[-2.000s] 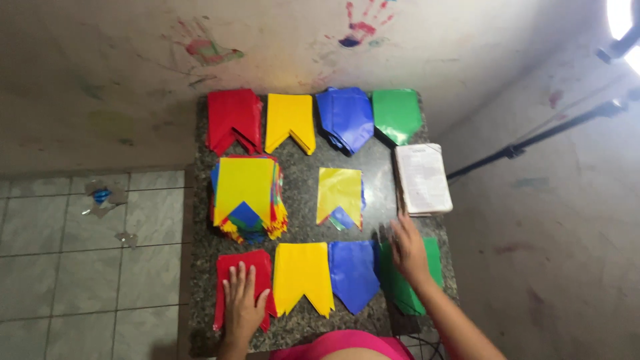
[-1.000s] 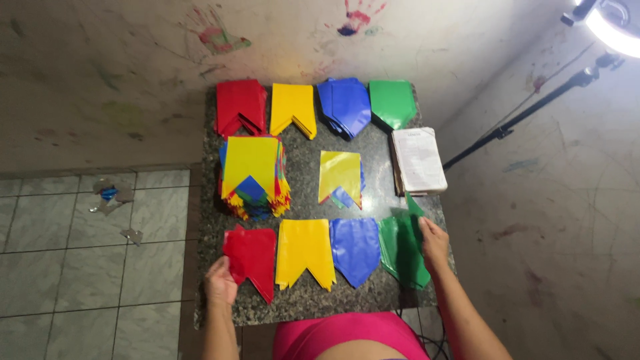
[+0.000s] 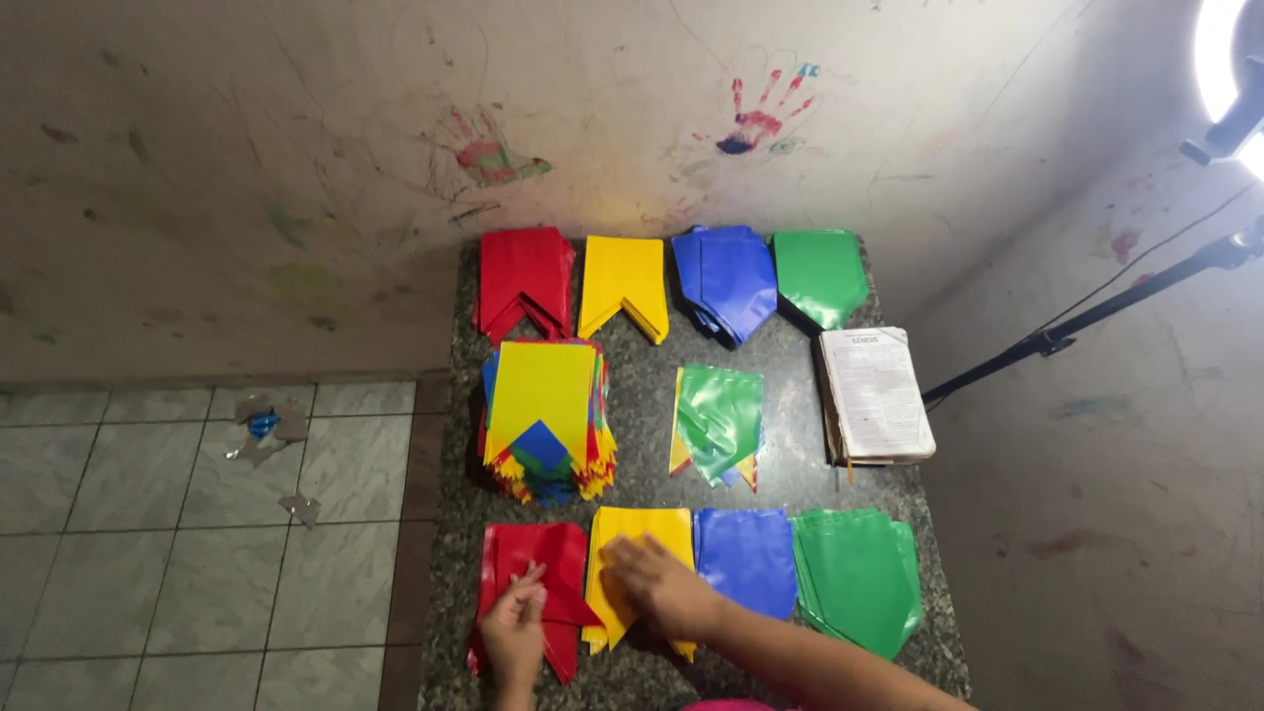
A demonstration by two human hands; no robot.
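Note:
My left hand (image 3: 515, 617) pinches a red plastic pennant (image 3: 553, 583) over the near red stack, its tip skewed to the right. Fingers of my right hand (image 3: 657, 583) rest on the near stack of yellow swallowtail pennants (image 3: 671, 528); whether they grip one cannot be told. To the right lie a stack of blue pennants (image 3: 746, 558) and a stack of green pennants (image 3: 859, 573). Farther back, a small pile topped by a green pennant (image 3: 721, 420) lies mid-table, and a thick mixed-colour pile with yellow on top (image 3: 543, 390) lies left of it.
Along the back of the granite table (image 3: 642, 474) are red (image 3: 523, 272), yellow (image 3: 622, 276), blue (image 3: 731, 281) and green (image 3: 820, 272) pennant stacks. An open book (image 3: 879, 395) lies at the right edge. A ring light (image 3: 1220, 59) on a black stand (image 3: 1086, 311) is at the right.
The middle pile now has a green pennant on top, where yellow was. My right hand has moved left from the green stack to the yellow one. My left hand has moved onto the red stack.

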